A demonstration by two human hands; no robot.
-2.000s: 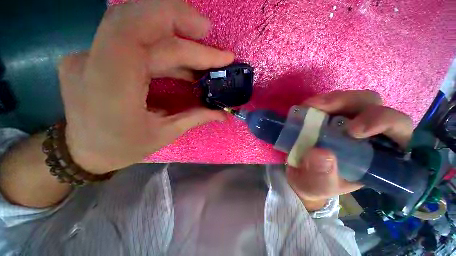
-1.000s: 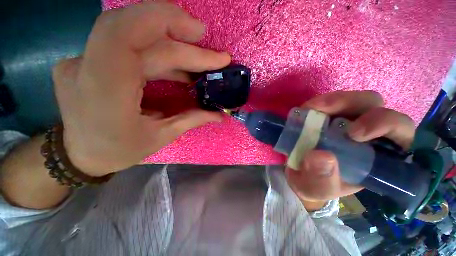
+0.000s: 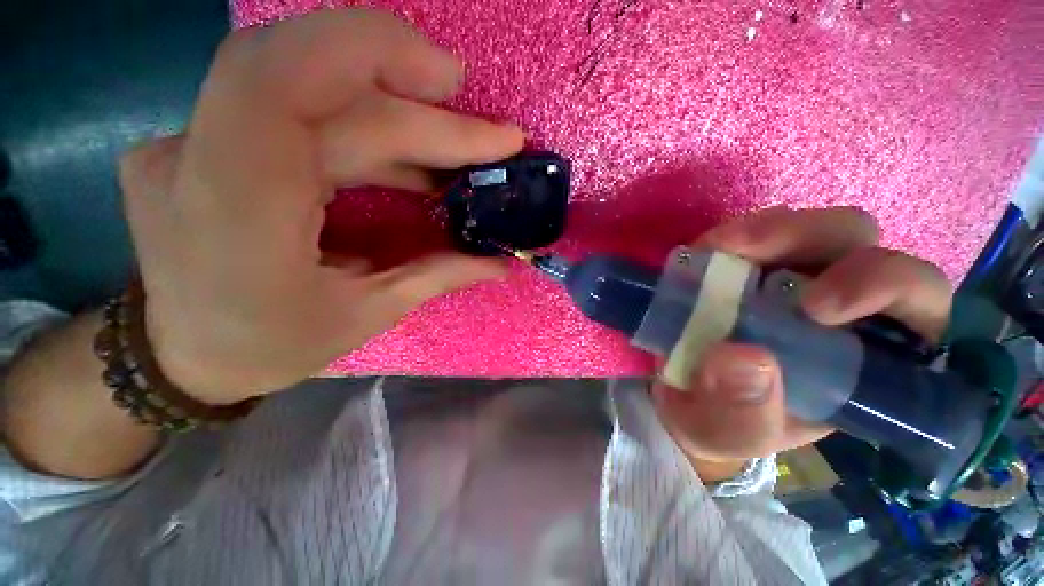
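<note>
My left hand (image 3: 298, 206) holds a small black device housing (image 3: 521, 206) between thumb and fingers, its open side facing me. A small pale inner label (image 3: 488, 177) shows in it. My right hand (image 3: 801, 332) grips a grey-blue electric screwdriver (image 3: 801, 366) with a cream band (image 3: 708, 321) around its body. The gold-looking screwdriver bit (image 3: 526, 256) meets the lower edge of the housing beside my left thumb. Whether a screw is on the tip cannot be told.
A pink-red speckled mat (image 3: 687, 103) lies beneath the hands. A dark green bench (image 3: 103, 80) is at the left. Cluttered dark equipment and a tan ring (image 3: 994, 486) are at the lower right. The wearer's striped sleeves and clothing fill the bottom.
My left hand and the housing have shifted slightly left, and the housing has tilted a little. The screwdriver has stayed almost in place, its bit still at the housing's lower edge.
</note>
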